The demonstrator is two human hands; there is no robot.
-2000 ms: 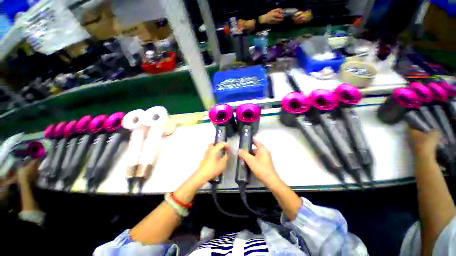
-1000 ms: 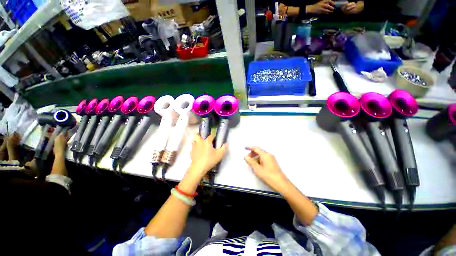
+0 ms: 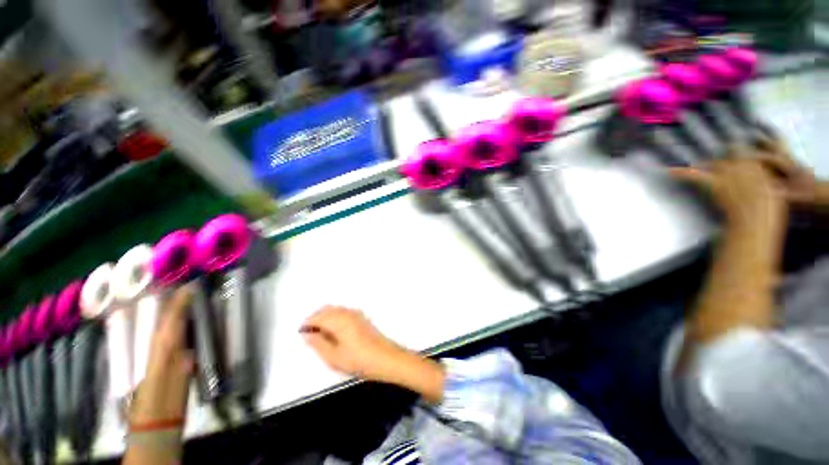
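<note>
The view is blurred. Two grey hair dryers with magenta rings stand out at left, a nearer one (image 3: pixel 238 336) and one beside it (image 3: pixel 207 350). Two white hair dryers (image 3: pixel 118 341) lie just left of them. My left hand (image 3: pixel 168 350) is over the handles between the white and the magenta-ringed dryers; its fingertips are unclear, so I cannot tell if it grips one. My right hand (image 3: pixel 350 341) is above the white bench (image 3: pixel 354 263), right of the dryers, loosely curled with a small gap at the fingertips and no object visible in it.
Three magenta-ringed dryers (image 3: pixel 509 218) lie on the bench right of centre. More magenta-ringed dryers (image 3: pixel 45 363) lie at far left and others (image 3: pixel 691 118) at far right, where another person's hands (image 3: pixel 745 186) reach in. A blue bin of silvery bits (image 3: pixel 314 141) stands behind the bench.
The view has swung right and tilted, so the dryers appear further left. My left hand has moved from the magenta-ringed dryers' handles to their left side. My right hand's fingers are more curled.
</note>
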